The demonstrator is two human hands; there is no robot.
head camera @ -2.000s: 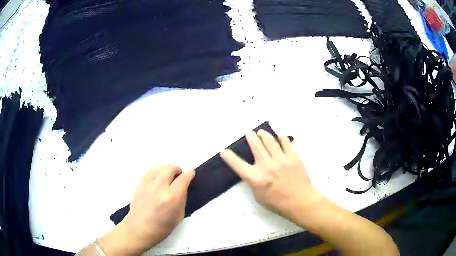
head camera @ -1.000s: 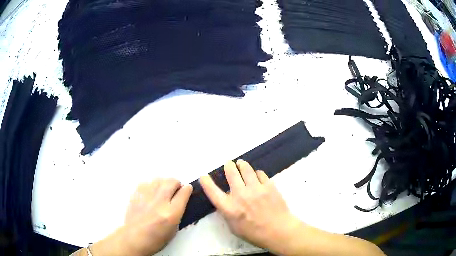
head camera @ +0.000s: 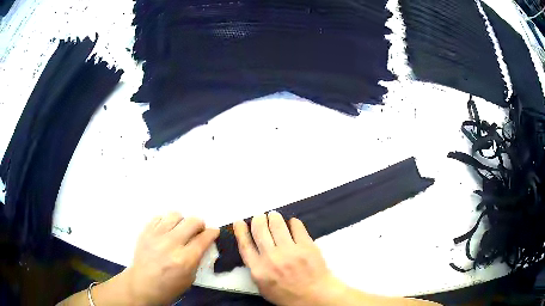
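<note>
A flat black fabric band [head camera: 358, 196] lies slanted on the white table near its front edge, its far end up to the right. My right hand [head camera: 281, 254] lies on the band near its left end, fingers slightly apart, pressing it down. My left hand [head camera: 173, 251] is at the band's left end, thumb and forefinger pinched together at its upper corner. What the left fingertips hold is hard to make out. The band's ragged left end shows between my hands.
A large dark stack of bands [head camera: 263, 60] lies beyond my hands. A left bundle of bands [head camera: 54, 125] curves along the left. Laid-out bands [head camera: 454, 48] are at upper right. A tangle of narrow strips [head camera: 514, 197] hangs near the right edge of the white table [head camera: 239, 149].
The band now shows more to the right of my right hand, which has moved left along it towards the left end. My left hand is now at the band's end. The view has swung left.
</note>
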